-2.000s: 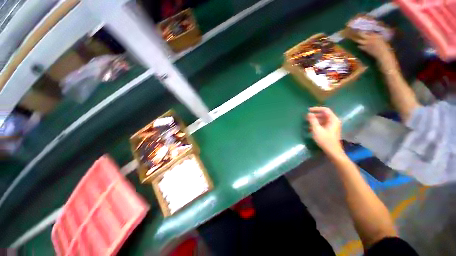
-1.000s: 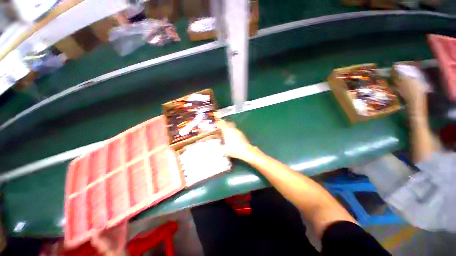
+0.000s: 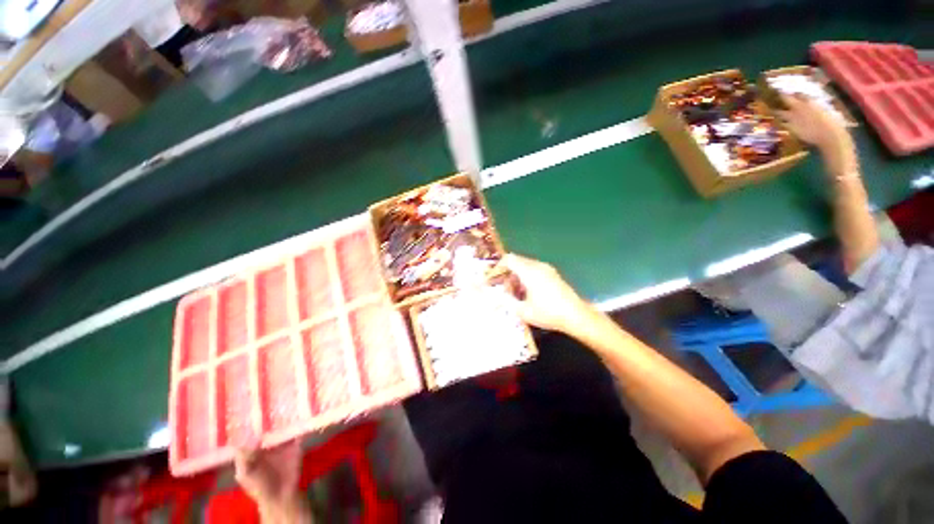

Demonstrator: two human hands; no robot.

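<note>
The pink-red compartment tray [image 3: 289, 343] lies on the green bench, left of the boxes, its near edge reaching past the bench edge. My left hand [image 3: 271, 473] holds the tray's near edge from below; its fingers are partly hidden. The metal-parts box [image 3: 435, 237] stands beside the tray's right side. The white-parts box [image 3: 473, 336] touches it on the near side, close to my body. My right hand [image 3: 545, 294] is against the right side of the boxes where they meet; its fingertips are partly hidden and its grip is unclear.
A neighbour's hand [image 3: 816, 121] reaches into another white-parts box [image 3: 794, 84], beside a second metal-parts box [image 3: 729, 123] and pink tray [image 3: 889, 87]. A white post [image 3: 448, 92] stands behind my boxes. A blue stool [image 3: 753, 358] is at right, a red stool [image 3: 343, 471] below the tray.
My left hand has come into view with the tray, which now lies flatter beside the boxes. My right hand has moved from the open bench to the boxes, which now sit nearer my body.
</note>
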